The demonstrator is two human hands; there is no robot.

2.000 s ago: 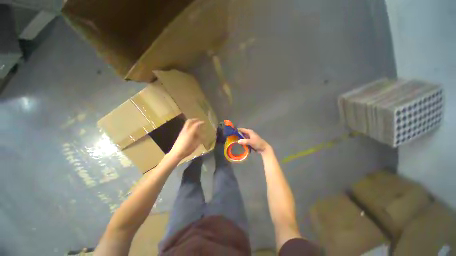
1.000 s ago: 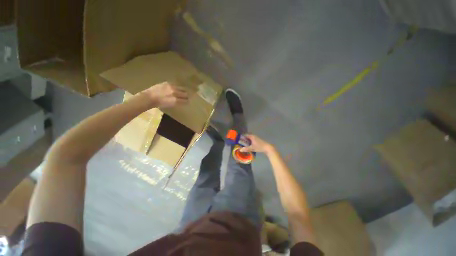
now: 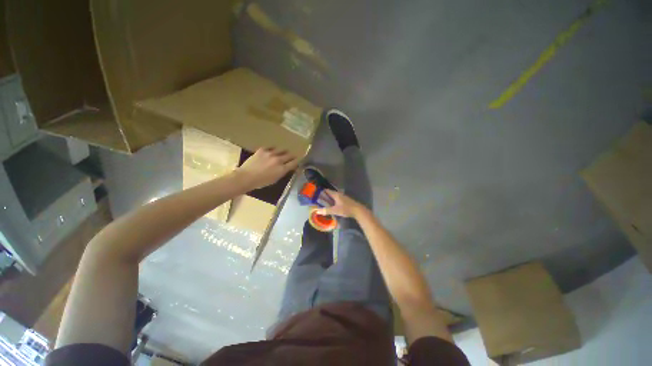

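Note:
A brown cardboard carton (image 3: 211, 157) stands on the floor in front of me, partly open, with a dark gap between its flaps. A wide flap (image 3: 229, 109) with a pale label patch stands up on its far side. My left hand (image 3: 268, 169) is at the near edge of this flap, over the dark opening; whether its fingers grip the flap is unclear. My right hand (image 3: 342, 206) holds an orange and blue tape dispenser (image 3: 314, 194) with an orange-red roll, to the right of the carton and above my legs.
A large open carton (image 3: 168, 46) stands at the upper left, close beyond the smaller one. Grey cabinets (image 3: 57, 207) are at the left. A closed brown carton (image 3: 524, 312) stands at the lower right, with another (image 3: 625, 189) at the right edge. A yellow line (image 3: 542, 61) crosses the floor.
My view has turned, and the pale gridded stack has left it. The wide flap, flatter at first, now stands raised. My left hand has moved from above the opening onto the flap's area; the dispenser stays in my right hand.

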